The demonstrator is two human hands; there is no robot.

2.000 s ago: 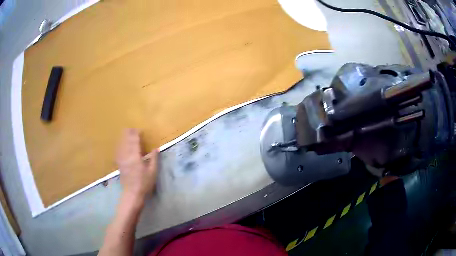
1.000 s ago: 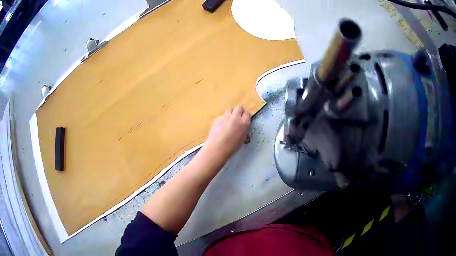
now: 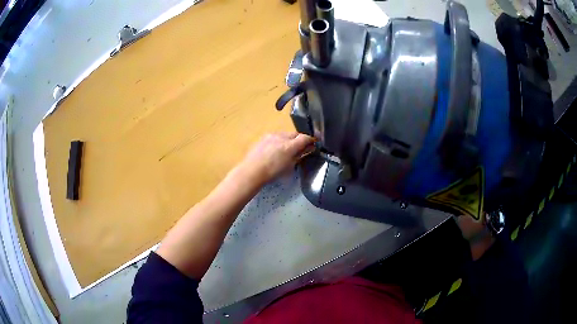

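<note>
The straight-knife cutting machine [image 3: 405, 107] stands at the right, its metal base plate [image 3: 354, 196] flat on the table by the cloth edge. The tan pattern template [image 3: 171, 139] lies on the white fabric lay [image 3: 54, 234], which shows as a strip along its edge. My left hand [image 3: 275, 155] rests at the pattern's near edge, its fingertips at the machine's front; whether they grip anything is hidden. Only the wrist of my right arm [image 3: 474, 231] shows below the motor; the hand is hidden behind the machine.
A dark weight bar [image 3: 74, 169] lies on the pattern's left end. Two clamps [image 3: 128, 37] [image 3: 59, 92] hold the far edge. The table's riveted metal edge [image 3: 316, 272] runs in front of me. Yellow-black floor tape [image 3: 443, 296] shows beyond.
The machine has moved left and turned, now covering the pattern's curved right end. My left hand has moved slightly, from beside the machine to its front.
</note>
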